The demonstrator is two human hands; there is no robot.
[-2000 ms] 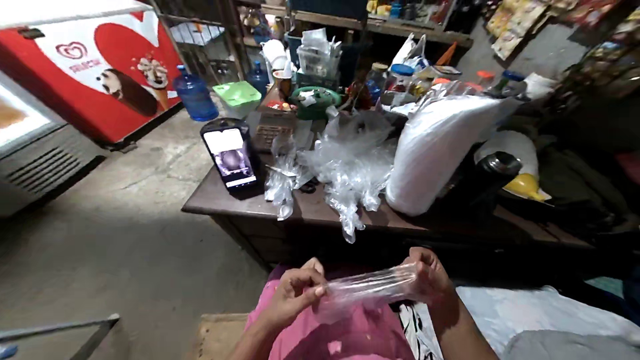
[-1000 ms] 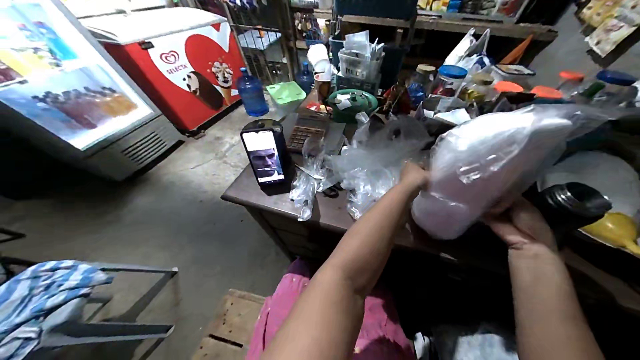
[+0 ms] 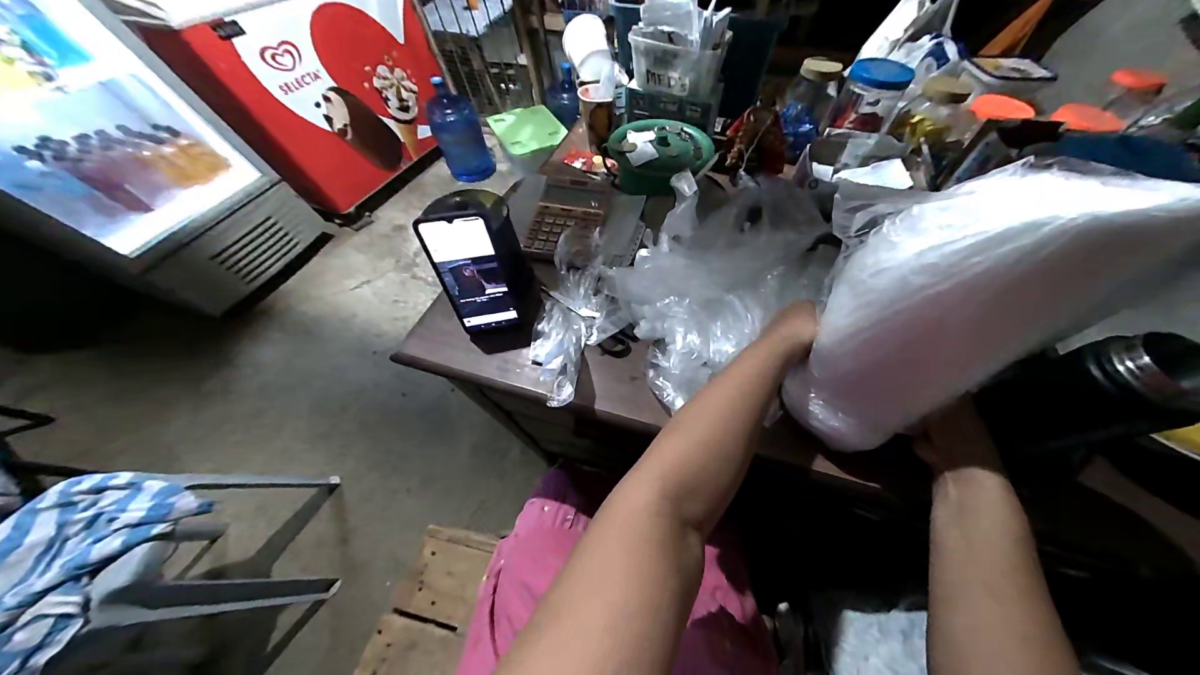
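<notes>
A large clear plastic bag with pale contents (image 3: 975, 291) leans over the right part of the dark wooden table (image 3: 619, 389). My left hand (image 3: 795, 328) is against its left side, the fingers mostly hidden behind it. Under its lower right side is my right hand (image 3: 952, 439), its fingers also hidden from view. Crumpled clear plastic bags (image 3: 712, 291) lie just left of my left hand, with a smaller bunch (image 3: 567, 328) beside them. A black flask (image 3: 1097, 384) tilts at the right, close to my right hand.
A lit phone (image 3: 469, 272) leans on a dark stand at the table's left corner. Behind are a calculator (image 3: 567, 216), a green container (image 3: 661, 155) and several lidded jars (image 3: 872, 94). A metal-framed chair (image 3: 234, 591) and a wooden slatted surface (image 3: 436, 586) are at the lower left.
Two seconds ago both hands held a clear plastic piece over the lap; now they are at the large bag. The bag has tilted toward the right. The view has shifted left.
</notes>
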